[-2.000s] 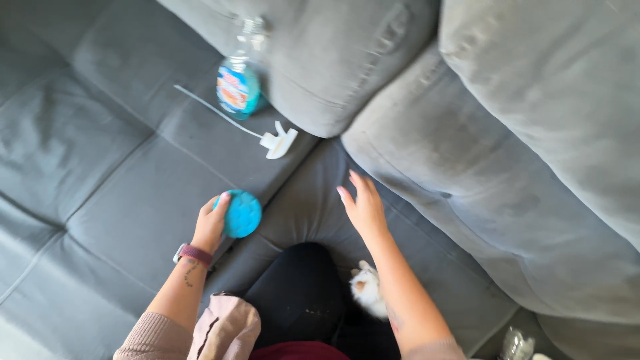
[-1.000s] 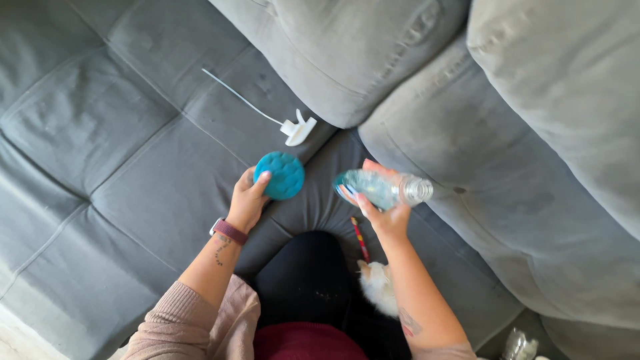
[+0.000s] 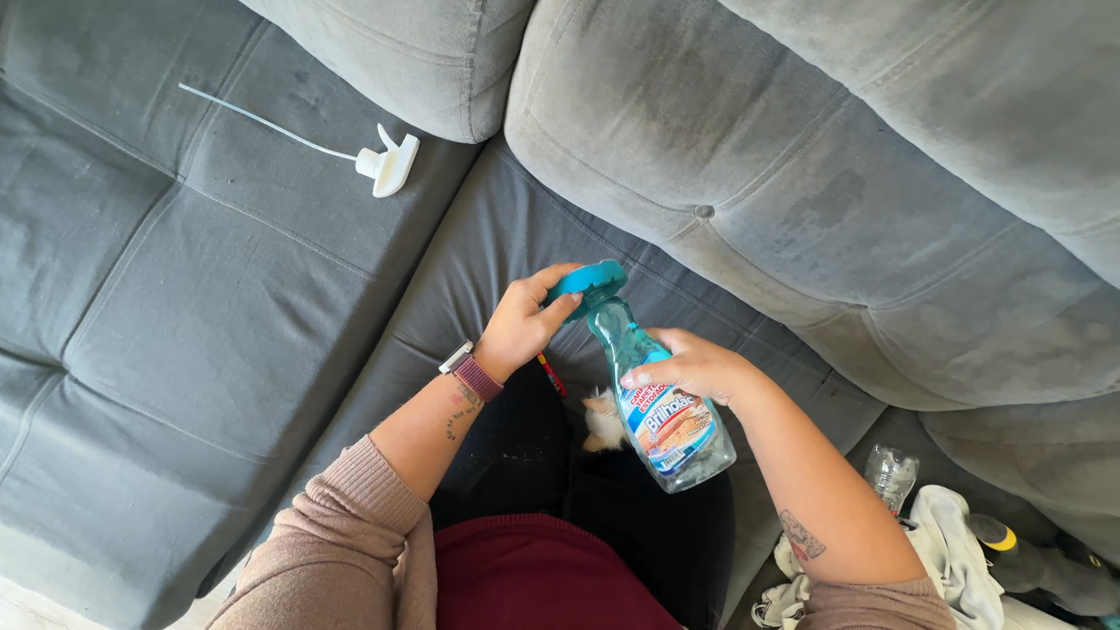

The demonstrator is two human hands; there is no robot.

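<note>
My left hand (image 3: pixel 525 324) grips a round blue pad (image 3: pixel 588 284), which is at the neck of a clear plastic cleaner bottle (image 3: pixel 674 420); whether it touches the mouth I cannot tell. My right hand (image 3: pixel 691 366) holds this Brilholac bottle around its upper body, neck pointing up and to the left. Bluish liquid shows near the neck. On the seat at upper left lies a white trigger sprayer head (image 3: pixel 389 164) with its thin dip tube.
A small white and orange furry animal (image 3: pixel 604 422) is beside my legs, partly hidden by the bottle. Near it lies a red stick-like item (image 3: pixel 552 374). A clear plastic bottle (image 3: pixel 891 477) and a whitish cloth (image 3: pixel 949 547) are at lower right. Grey sofa backrests (image 3: pixel 682 114) rise behind the seat.
The bottle, on the sofa at first, was lying sideways in my right hand one second ago. Now its neck is up against or close to the blue pad, and both hands are together.
</note>
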